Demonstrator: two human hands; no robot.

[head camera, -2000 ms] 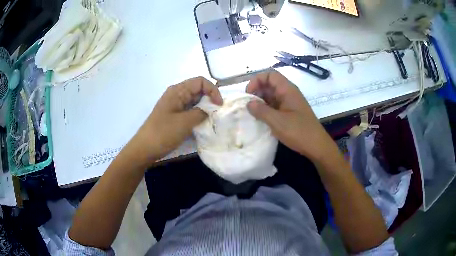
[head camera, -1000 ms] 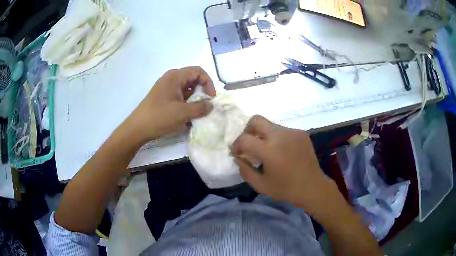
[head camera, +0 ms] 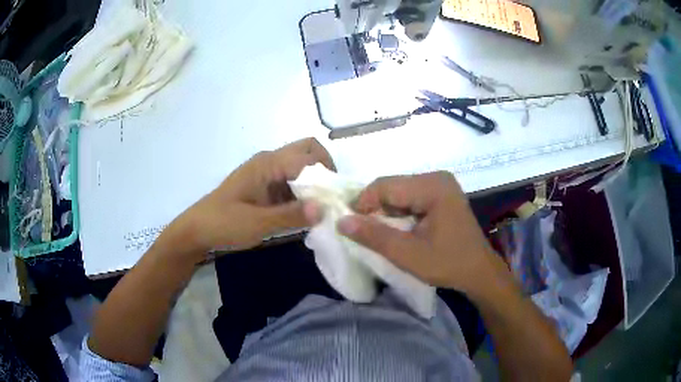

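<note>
A cream-white fabric piece (head camera: 340, 257) is held over the table's front edge, above my lap. It is bunched at the top and hangs down in two folds. My left hand (head camera: 280, 198) pinches its upper left part between thumb and fingers. My right hand (head camera: 407, 224) pinches the upper right part, thumb close to the left thumb. The fingers hide part of the pinched fabric, and the hands are slightly blurred.
Black snips (head camera: 459, 112) lie right of the machine's needle plate (head camera: 330, 58), near a thin tool with loose threads. A phone (head camera: 493, 16) lies behind. A cream bundle (head camera: 123, 63) and green basket (head camera: 46, 248) are left. A red bin (head camera: 608, 246) is right.
The piece was spread and rounded; now it is bunched at the top with folds hanging down. My right hand first moved down its right side, then up beside my left hand, which has lowered.
</note>
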